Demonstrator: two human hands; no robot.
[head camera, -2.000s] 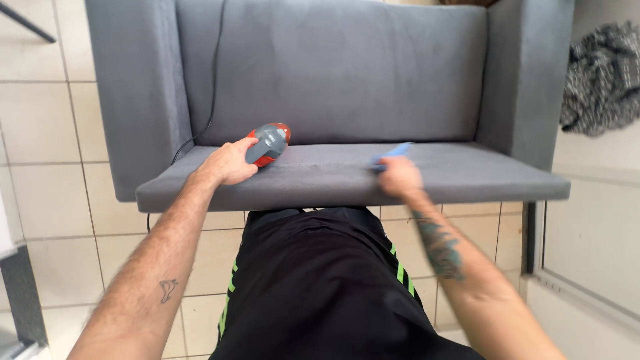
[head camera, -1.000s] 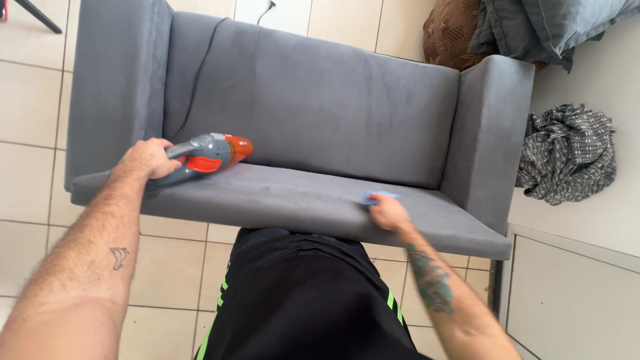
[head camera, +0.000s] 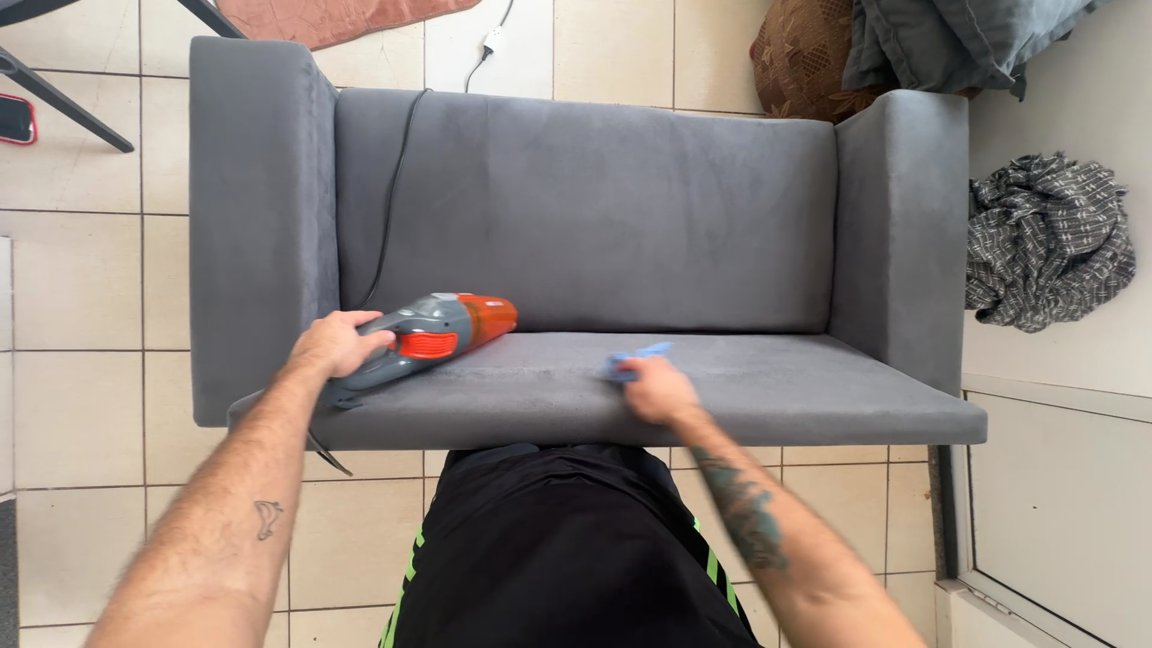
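A grey upholstered sofa (head camera: 585, 216) stands right in front of me. My left hand (head camera: 337, 345) grips the handle of a grey and orange handheld vacuum cleaner (head camera: 427, 337), which lies at the left part of the seat with its orange end pointing right. Its dark power cord (head camera: 392, 198) runs over the backrest. Near the middle of the seat, my right hand (head camera: 657, 387) holds a small blue cloth (head camera: 639, 358) against the seat fabric; both are slightly blurred.
Behind the sofa lie a plug connection (head camera: 490, 43) and a reddish-brown rug (head camera: 342, 18). A brown patterned cushion (head camera: 801, 58) and grey cushions (head camera: 954, 40) are at the back right. A crumpled patterned cloth (head camera: 1048, 238) lies beside the right armrest. Dark furniture legs (head camera: 67, 99) stand at the left.
The vacuum cleaner has turned from steeply angled two seconds ago to lying more along the seat, still in my left hand. My right hand keeps the blue cloth on the seat. The view has shifted.
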